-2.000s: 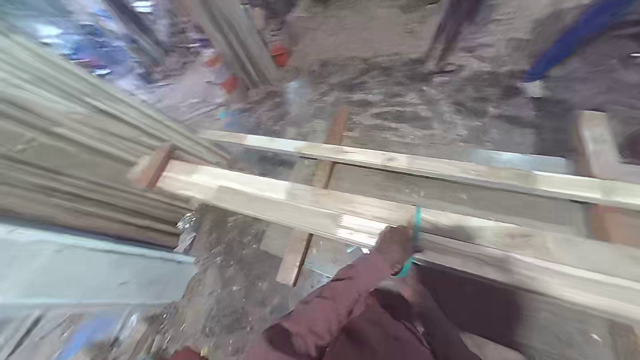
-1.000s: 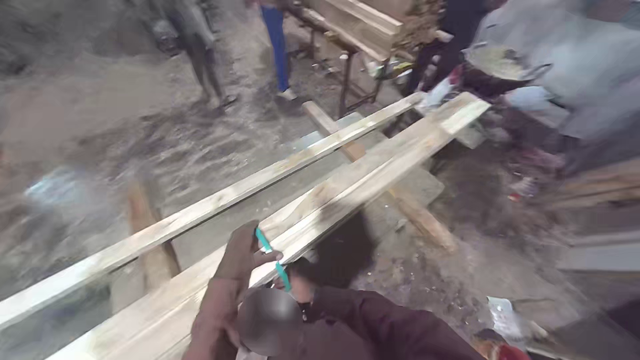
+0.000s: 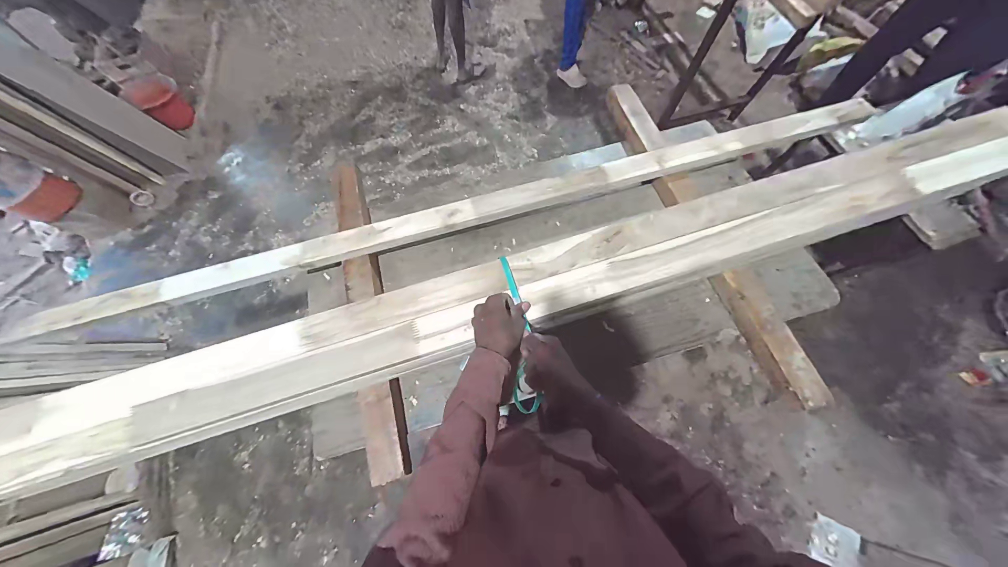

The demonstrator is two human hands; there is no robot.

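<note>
A thin teal strap [image 3: 510,277] lies across the long wooden beam [image 3: 630,252] and hangs in a loop below its near edge. My left hand [image 3: 498,323] rests over the beam's near edge, fingers closed on the strap. Just right of it and slightly nearer, my right hand [image 3: 543,358] grips the strap too, with the loop hanging under it. The two hands almost touch. Beyond the beam runs a narrower wooden batten [image 3: 472,209], roughly parallel to it. How the strap passes under the beam is hidden.
Beam and batten lie across two wooden crosspieces [image 3: 378,441] [image 3: 768,339]. Red buckets [image 3: 169,106] stand at the upper left beside leaning boards [image 3: 94,94]. Legs of other people [image 3: 573,39] show at the top. A metal-legged stand [image 3: 701,63] is at the upper right, among clutter.
The view has swung strongly between frames. My hands stay at the teal strap on the beam; they are now closer together than one second ago.
</note>
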